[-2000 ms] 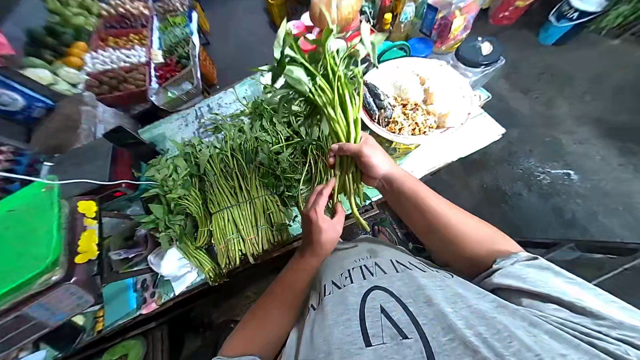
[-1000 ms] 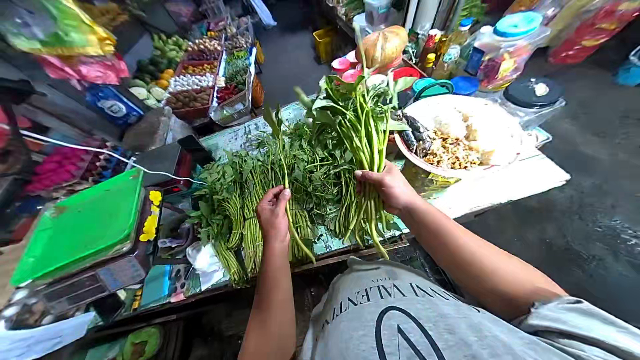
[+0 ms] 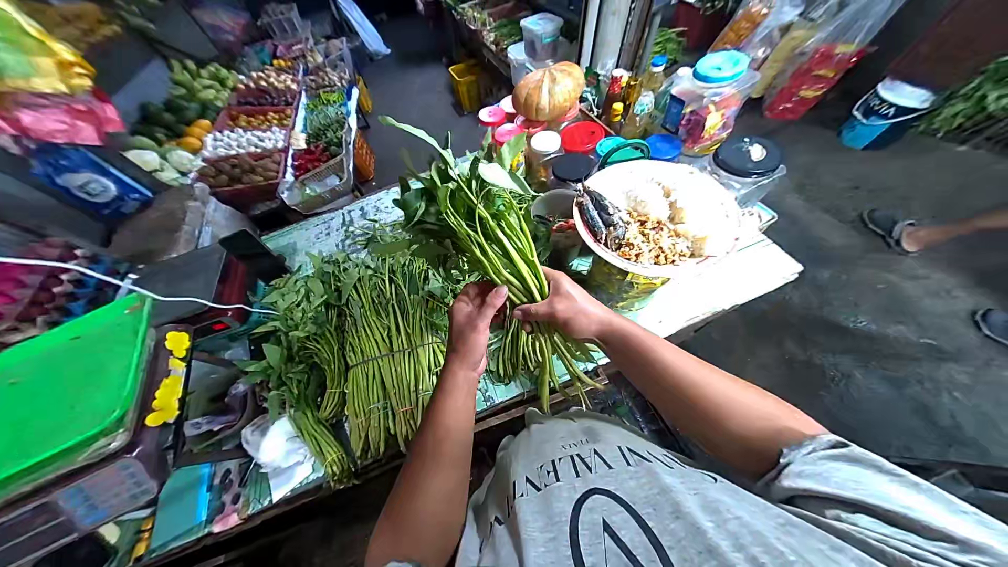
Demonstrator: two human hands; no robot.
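Note:
My right hand (image 3: 571, 307) is closed around the stems of a bunch of long-stemmed leafy greens (image 3: 500, 236), whose leaves point up and away from me. My left hand (image 3: 475, 324) is against the left side of the same stems, its thumb beside them; its fingertips are partly hidden. Stem ends hang below the hands, over the table's near edge. Left of my left hand, tied bundles of the same greens (image 3: 390, 354) lie side by side on the worn painted table (image 3: 693, 315). A smaller bundle (image 3: 323, 425) lies at their left.
A plate of rice and fish (image 3: 713, 205) stands on a container at the right, with lidded jars (image 3: 720, 98) and a squash (image 3: 549, 90) behind. A green-topped weighing scale (image 3: 75, 386) is at the left. Vegetable crates (image 3: 244, 169) stand beyond. A person's sandalled foot (image 3: 898, 230) is at far right.
My left hand has moved right to the bunch in my right hand; a second ago it held a separate stem above the tied bundles. A person's feet have come into view at right.

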